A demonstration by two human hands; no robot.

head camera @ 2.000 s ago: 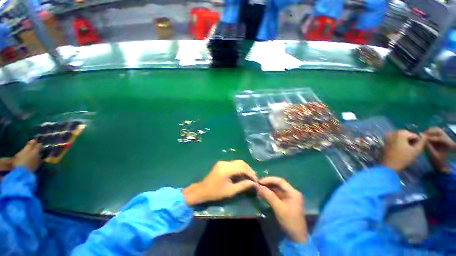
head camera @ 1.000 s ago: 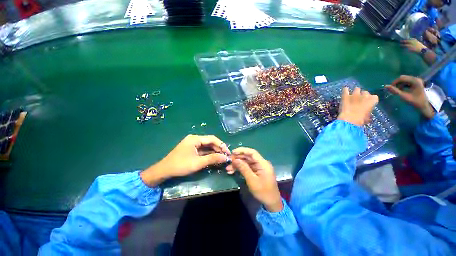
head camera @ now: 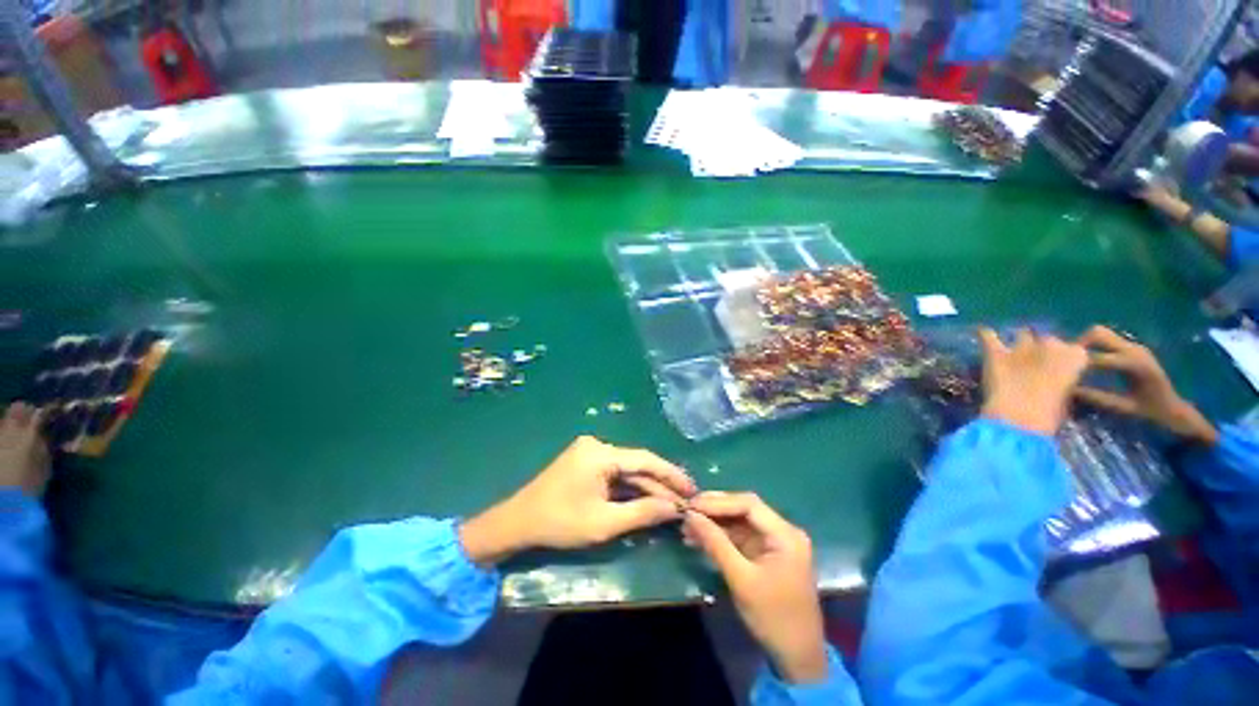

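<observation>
My left hand (head camera: 587, 499) and my right hand (head camera: 757, 563) meet at the fingertips over the near edge of the green bench. They pinch a tiny dark part (head camera: 684, 506) between them, mostly hidden by the fingers. A small loose pile of parts (head camera: 490, 368), gold, white and dark, lies on the bench beyond my left hand. Two tiny pale bits (head camera: 605, 410) lie between that pile and my hands.
A clear compartment tray (head camera: 672, 306) holds a heap of copper-red and gold parts (head camera: 828, 345). A neighbour's hands (head camera: 1036, 379) work over a second clear tray at right. Another person's hand (head camera: 22, 448) touches a card of dark parts (head camera: 90, 386) at far left. Black trays (head camera: 580, 104) stand across.
The view has swung down and back up. My hands stay together at the bench edge, fingertips still pinching. The neighbour's hands at right moved apart, then close together over the clear tray.
</observation>
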